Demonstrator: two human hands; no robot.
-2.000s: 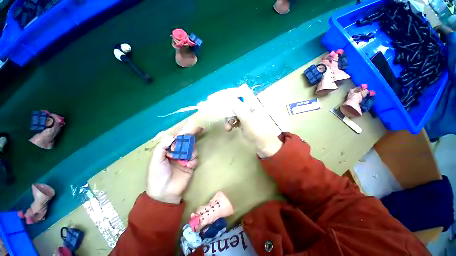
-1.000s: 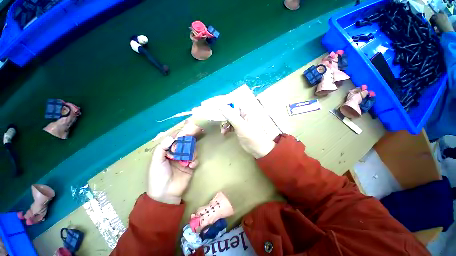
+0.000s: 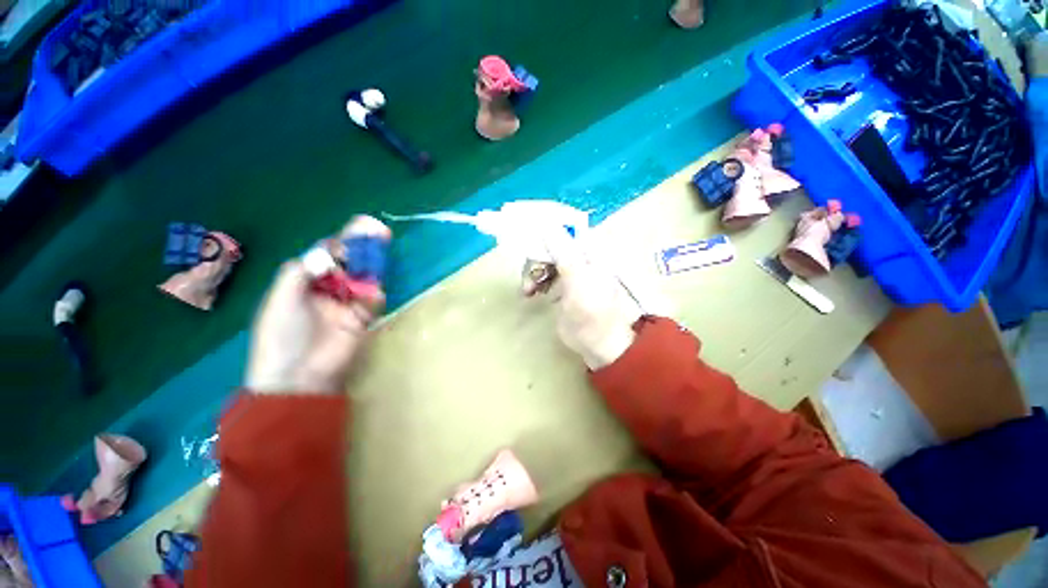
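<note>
My left hand [image 3: 305, 327], somewhat blurred, holds a figurine body with a dark blue handbag piece [image 3: 365, 260] and pink trim, over the near edge of the belt. My right hand [image 3: 580, 299] is closed around a white glue bottle [image 3: 542, 224], its long thin nozzle pointing left over the teal belt edge. A peach body with dark dots [image 3: 496, 494] lies at my waist beside a crumpled wipe [image 3: 442, 554].
The green conveyor [image 3: 264, 138] carries bodies and black-and-white parts. A blue bin [image 3: 954, 281] of black parts stands right, with bodies, a small knife [image 3: 810, 293] and a printed strip [image 3: 695, 255] beside it. Another blue bin [image 3: 172, 92] is far left, one more [image 3: 58, 546] lower left.
My left hand has moved left and up with the body, from the mat to the belt edge. Parts on the belt have shifted right. My right hand still holds the bottle, nearly in place.
</note>
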